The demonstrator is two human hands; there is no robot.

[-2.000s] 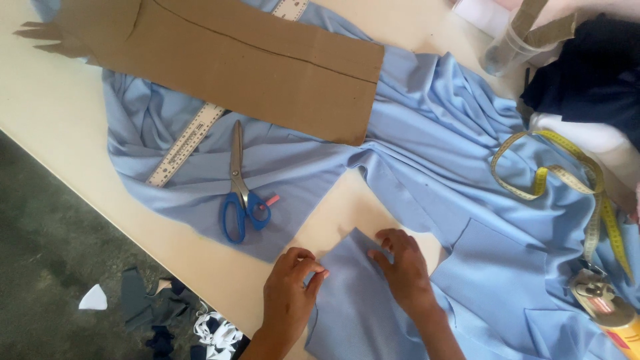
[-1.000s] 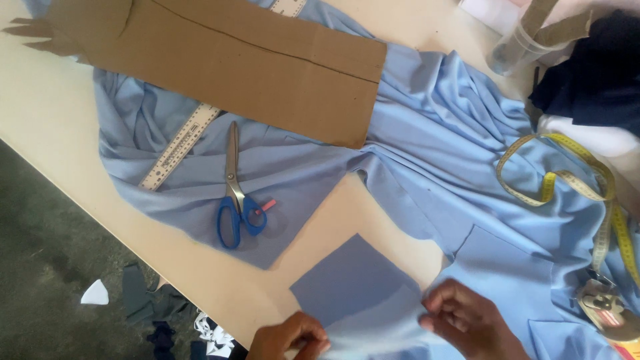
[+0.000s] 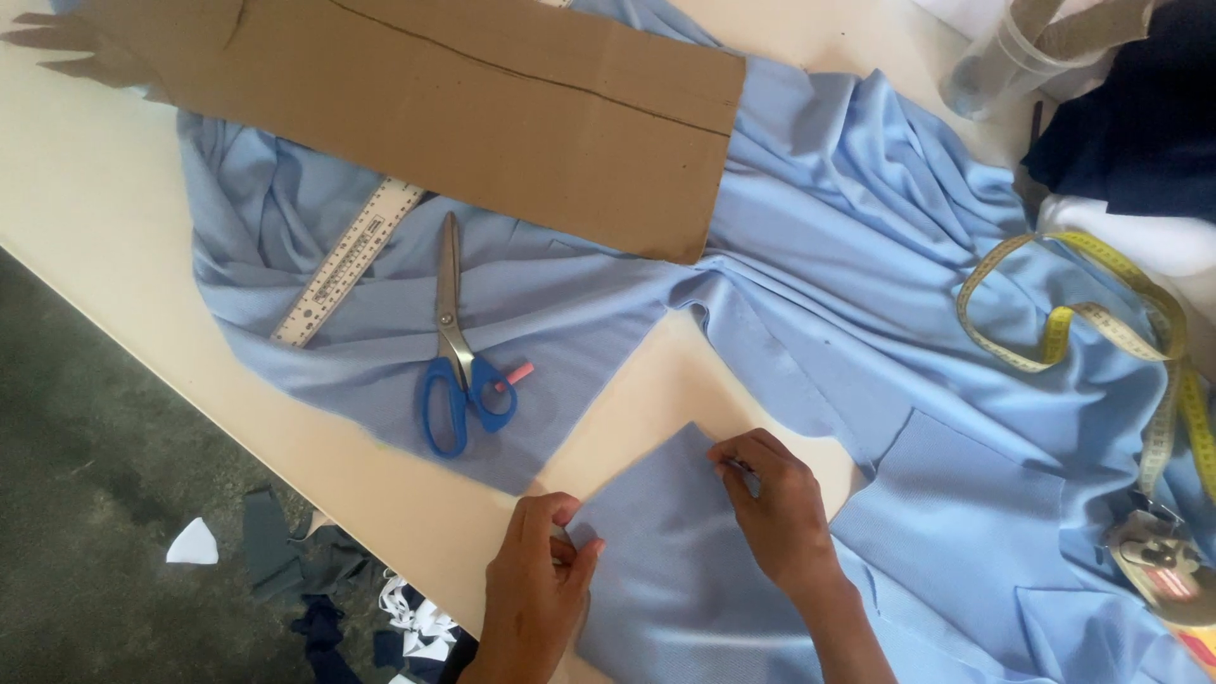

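Note:
A cut piece of light blue fabric [image 3: 665,560] lies at the table's near edge. My left hand [image 3: 541,570] pinches its left edge between thumb and fingers. On its upper right edge, my right hand [image 3: 774,503] has its fingertips closed on the cloth. Blue-handled scissors [image 3: 456,351] rest up and left of my hands on a large blue cloth [image 3: 608,323], with a small pink piece [image 3: 515,376] at one handle loop. A brown cardboard pattern [image 3: 532,123] with a drawn line lies across the cloth, partly over a ruler [image 3: 347,266].
A yellow tape measure [image 3: 1054,332] curls over the cloth at right, near a metal and yellow object [image 3: 1154,560]. A clear plastic cup [image 3: 1007,57] and dark fabric [image 3: 1130,123] stand beyond. The table edge [image 3: 228,432] runs diagonally at left; fabric scraps [image 3: 304,560] lie on the floor below.
One second ago both hands were lower, at the near part of the blue piece with its upper part bare. They have moved up to its far edges, and the piece lies flatter.

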